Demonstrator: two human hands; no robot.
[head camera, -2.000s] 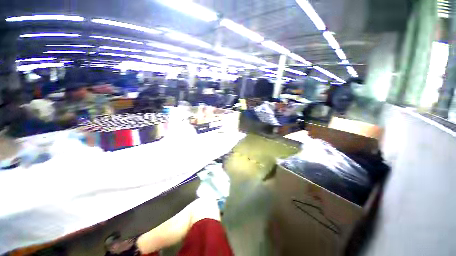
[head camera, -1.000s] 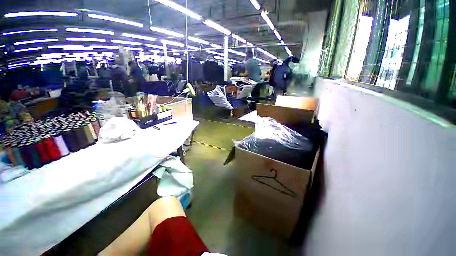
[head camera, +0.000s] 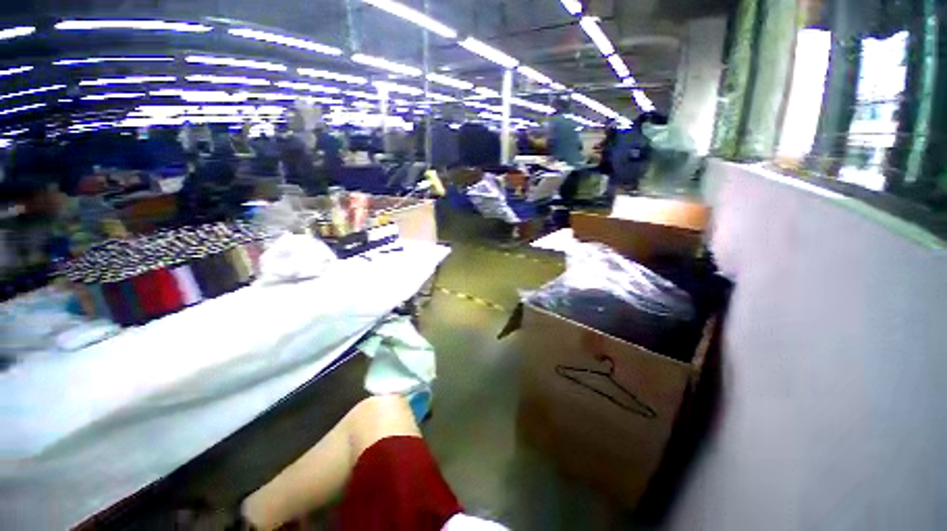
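Neither my left hand nor my right hand shows. A long table under a white cover (head camera: 208, 358) runs from the lower left to the middle. A dense block of thread spools (head camera: 171, 272) stands on it, with black-and-white tops and red, grey, brown and dark sides. A white bundle (head camera: 296, 257), perhaps cloth or plastic, lies right of the spools. A dark low tray with upright items (head camera: 363, 241) stands behind it. A light green cloth (head camera: 401, 355) hangs at the table's edge by my knee.
A carton with a hanger drawing (head camera: 602, 399) stands on the right, with clear plastic (head camera: 623, 282) over dark goods. Another open carton (head camera: 649, 230) is behind it, beside the white wall (head camera: 820, 342). Yellow-black tape (head camera: 472, 299) marks the floor. People (head camera: 628, 156) are farther back.
The view swung right, then slightly back left. The cartons and table edge now sit farther right than one second ago. A dark sandal-like shape seen two seconds ago is out of view.
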